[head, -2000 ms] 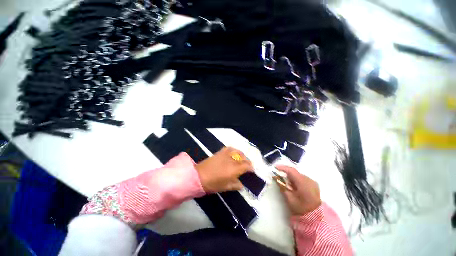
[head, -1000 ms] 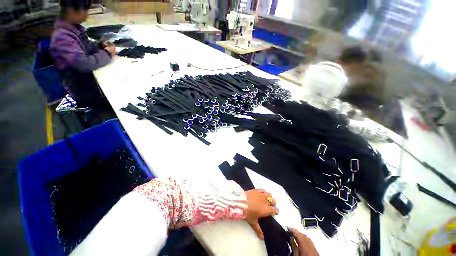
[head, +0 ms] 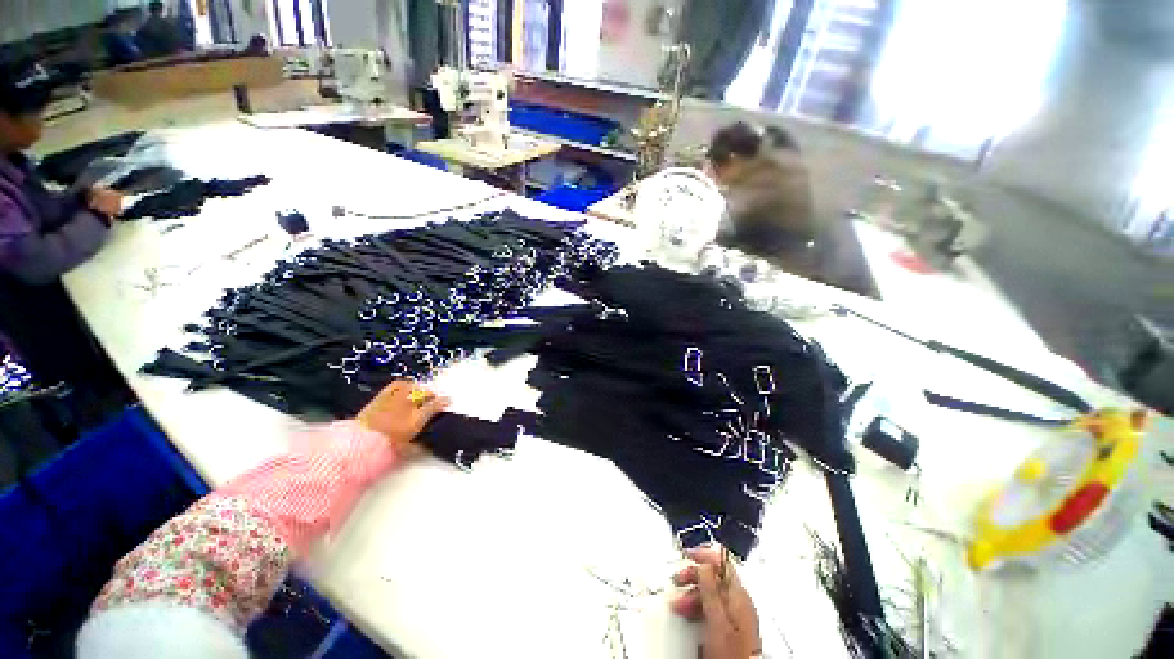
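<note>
My left hand [head: 402, 415], with a yellow ring, is at the left end of short black strap ends [head: 466, 438] and appears to hold them; its fingertips are partly hidden. My right hand [head: 721, 608] is at the bottom edge, cut off at the wrist, fingers curled around a small thin tool that looks like thread snips [head: 725, 561], mostly hidden. It is just below a strap end with a pale rectangular outline [head: 695, 534]. The large pile of black straps [head: 644, 386] lies above and between my hands.
A second strap pile [head: 373, 296] with pale rings lies behind my left hand. A black box-like object [head: 890, 442], dark thread bundle [head: 856, 599] and yellow fan-like item [head: 1062, 496] are at right. Blue bin [head: 116, 515] at lower left. A person [head: 45, 213] works at far left.
The view has tilted up and swung right. My left hand has moved away from my right, to the far end of the short strap ends. The strap between my hands is no longer there.
</note>
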